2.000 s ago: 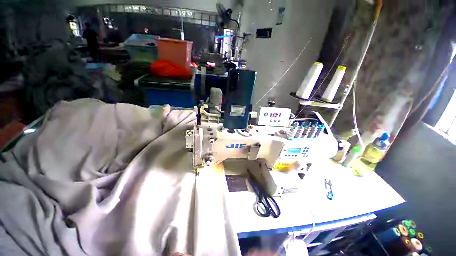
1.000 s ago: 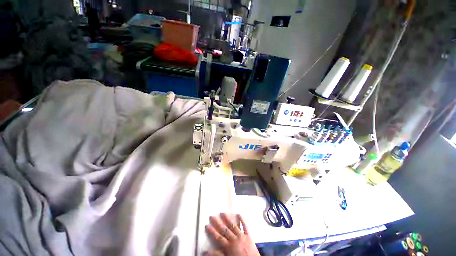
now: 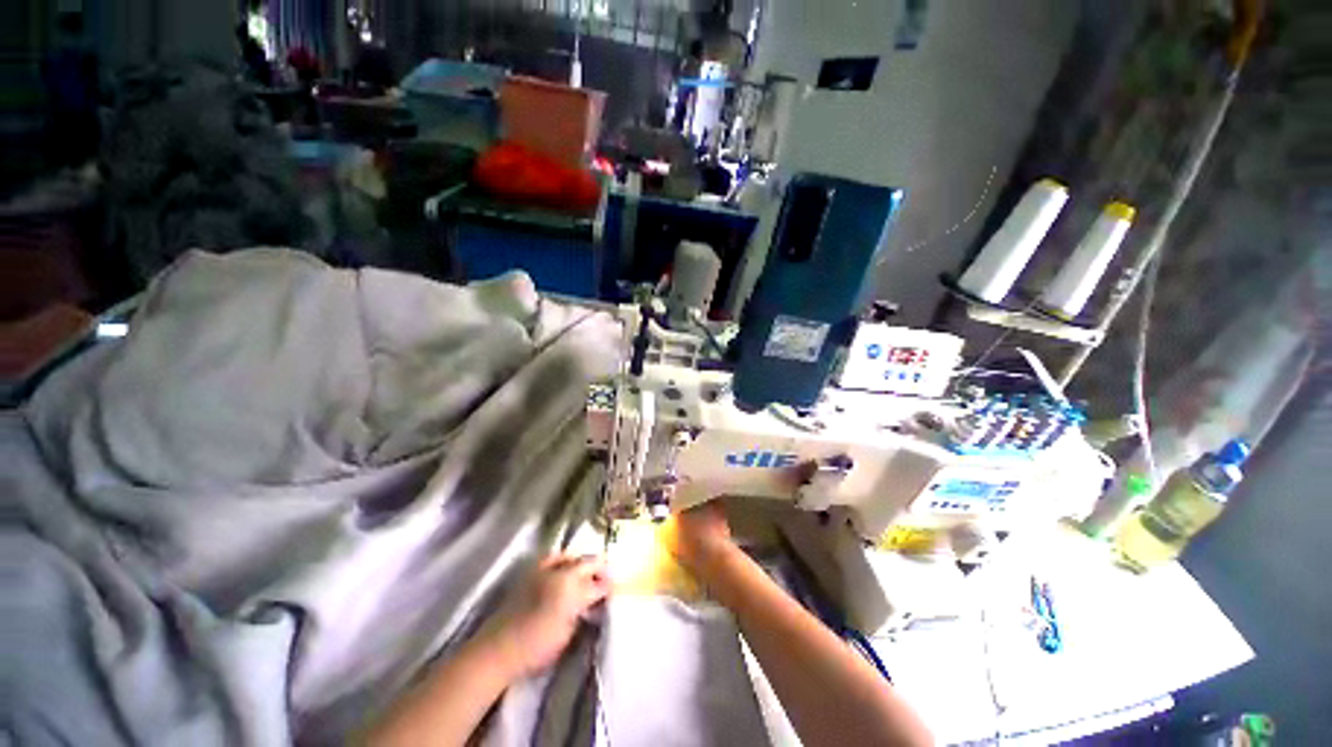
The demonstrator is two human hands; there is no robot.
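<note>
The large grey-beige cloth (image 3: 336, 482) lies heaped on the left and runs under the needle area (image 3: 628, 514) of the white sewing machine (image 3: 730, 453). My left hand (image 3: 563, 606) is on the cloth just in front and left of the needle, fingers bent at the cloth's edge. My right hand (image 3: 704, 537) is right beside the presser foot under the bright lamp, partly washed out by glare; its fingertips are not clear. A pale flat strip of cloth (image 3: 679, 679) lies between my forearms.
Black scissors (image 3: 872, 654) are mostly hidden behind my right forearm. A dark teal phone-like slab (image 3: 818, 292) stands on the machine head. A small blue tool (image 3: 1043, 613), an oil bottle (image 3: 1183, 508) and two white thread cones (image 3: 1015, 245) are at the right. Crates (image 3: 549, 117) stand behind.
My right hand has moved from the table's front edge up beside the needle. My left hand has come into view on the cloth. The view has shifted, and the scissors are now mostly covered.
</note>
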